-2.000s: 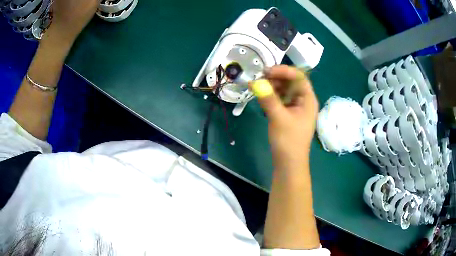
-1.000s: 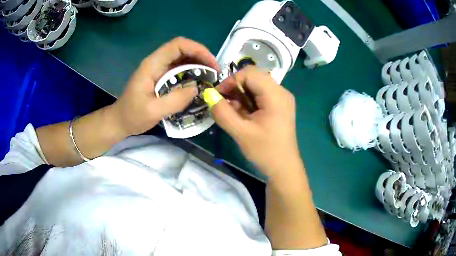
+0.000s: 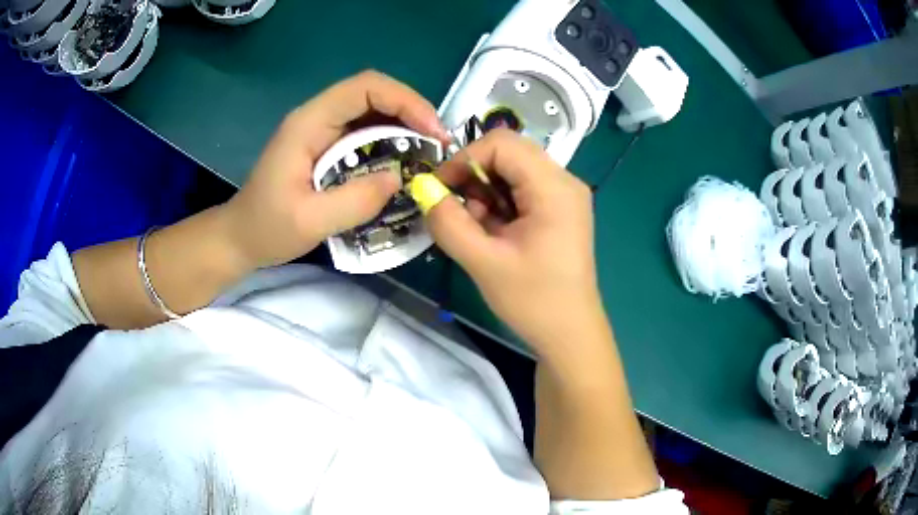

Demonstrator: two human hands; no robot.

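My left hand holds a white rear cover with a circuit board inside, its open side facing my right hand. My right hand, with a yellow wrap on the thumb, is at the cover's right rim. A slim tool shows between its fingers; its tip is hidden. Thin wires meet the board beneath my fingertips; the connector is too small to make out. The white camera body lies just behind, its round cavity open and its black lens panel at the upper right.
Stacked housings with boards stand at the upper left. A white coil of thin strands lies right of the body, beside tall stacked white shells. A white mounting bracket sticks out from the body. A grey frame is at the upper right.
My left hand has come from the upper-left stacks with the rear cover. My right hand has moved left from the body to the cover. The body now appears slightly higher and further right.
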